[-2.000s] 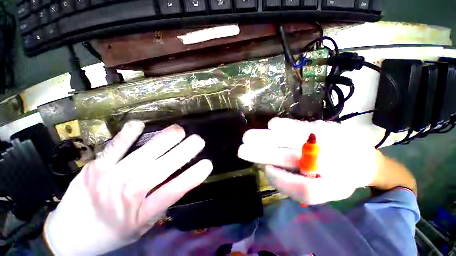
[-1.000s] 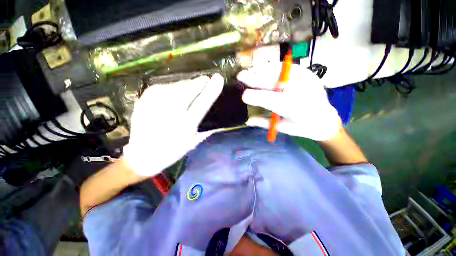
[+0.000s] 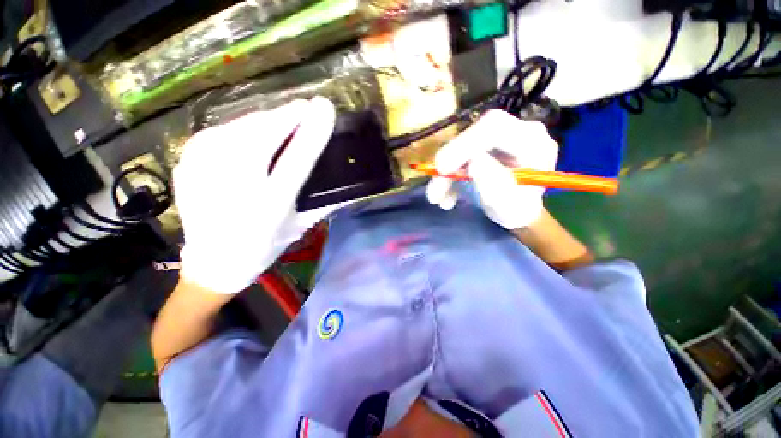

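Note:
A black power adapter (image 3: 349,162) lies in the near fixture in front of me, its left part covered by my hand. My gloved left hand (image 3: 248,184) is on its left end, one finger reaching over the back side; the exact grip is partly hidden. My gloved right hand (image 3: 501,167) is closed around an orange marker pen (image 3: 569,180), which lies across the hand with its narrow end towards the adapter. The right fingertips are just right of the adapter, near the fixture's pale end plate (image 3: 420,73). A black cord (image 3: 441,128) runs behind these fingers.
The far fixture's green strip (image 3: 248,56) crosses behind. A green block (image 3: 487,21) and coiled cord (image 3: 529,81) stand right of it. Black adapters (image 3: 30,162) with cords line the left. A blue bin (image 3: 593,145) is low at right; a metal frame (image 3: 736,351) stands below.
The view has shifted, so the fixtures appear higher and further left. The marker pen has turned from upright to nearly level, and the right fingers have curled in. My left hand stays at the adapter.

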